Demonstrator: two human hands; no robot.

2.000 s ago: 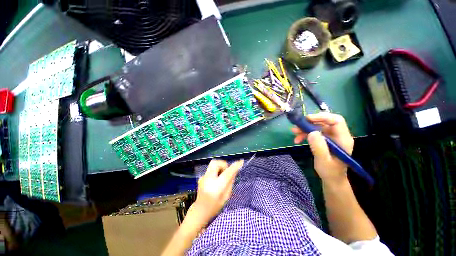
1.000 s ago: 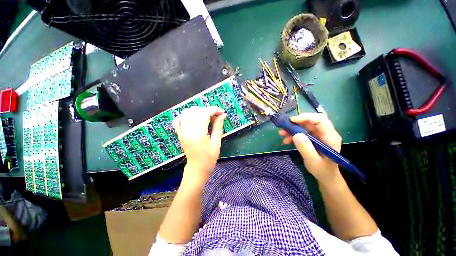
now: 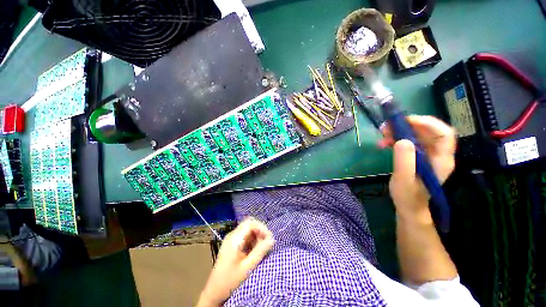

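Note:
A long green PCB panel [image 3: 212, 152] with pale edge rails lies slanted at the bench's front edge, against a black plate [image 3: 194, 81]. My right hand [image 3: 422, 159] is shut on the dark blue handle of a soldering iron [image 3: 422, 162], right of the panel. The iron's blurred tip points up and left, just below the dross pot [image 3: 365, 39]. My left hand [image 3: 242, 249] is low over my lap, off the panel, fingers curled. A thin pale strand of solder wire [image 3: 205, 220] runs from its fingers up and left to the bench edge.
Yellow-gold rods [image 3: 320, 102] and a yellow-handled tool [image 3: 304, 117] lie right of the panel. A sponge tray [image 3: 415, 51] is beside the pot. A black box [image 3: 485, 108] with red handle stands right. A green-rimmed reel [image 3: 106, 123], pale green panels [image 3: 55, 180] and cardboard [image 3: 170, 273] are left.
My left hand has moved from above the panel down to my lap. My right hand has moved the iron from the rods rightward, its tip now up near the pot.

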